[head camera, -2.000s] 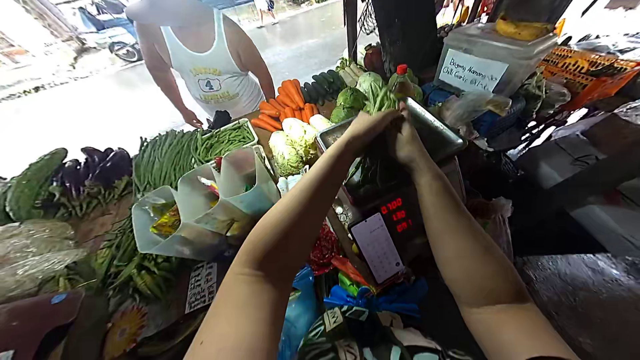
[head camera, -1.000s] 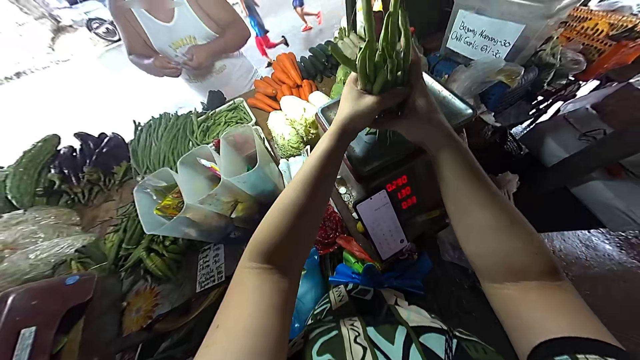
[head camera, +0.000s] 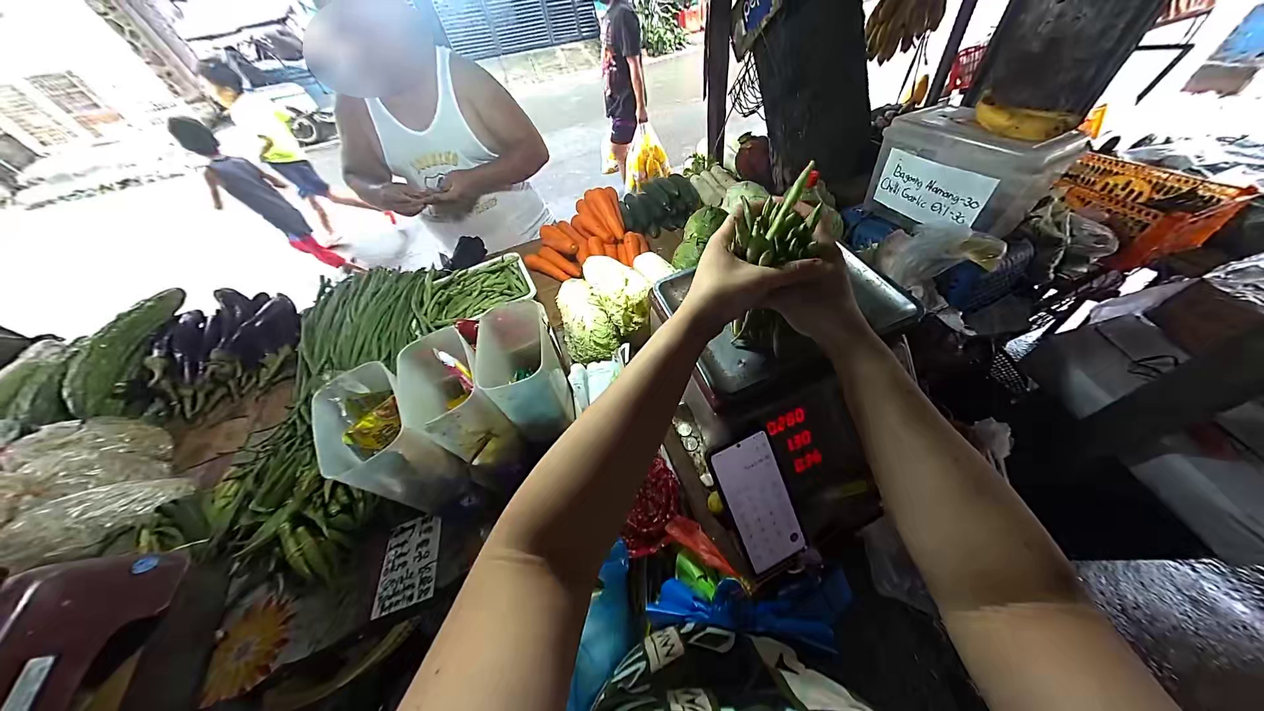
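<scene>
My left hand (head camera: 736, 272) and my right hand (head camera: 820, 281) close together around a bunch of green okra pods (head camera: 775, 232), just over the metal tray (head camera: 879, 291) of a digital weighing scale (head camera: 829, 444). More of the bunch shows below my fingers, close to the tray; whether it touches the metal I cannot tell. Red digits glow on the scale's front. Leaning against that front is a smartphone (head camera: 758, 504) with a calculator on its screen.
Carrots (head camera: 592, 232), a pale cabbage (head camera: 597, 306), string beans (head camera: 365, 326), eggplants (head camera: 232, 331) and plastic bins (head camera: 444, 395) fill the left side. A lidded container (head camera: 933, 168) stands at back right. Across the produce stands a person in a white tank top (head camera: 434, 148); several people are in the street.
The okra bunch, held upright and higher a second ago, is now lower over the tray. The view has tilted up. The person opposite has hands together, and more passers-by show in the street.
</scene>
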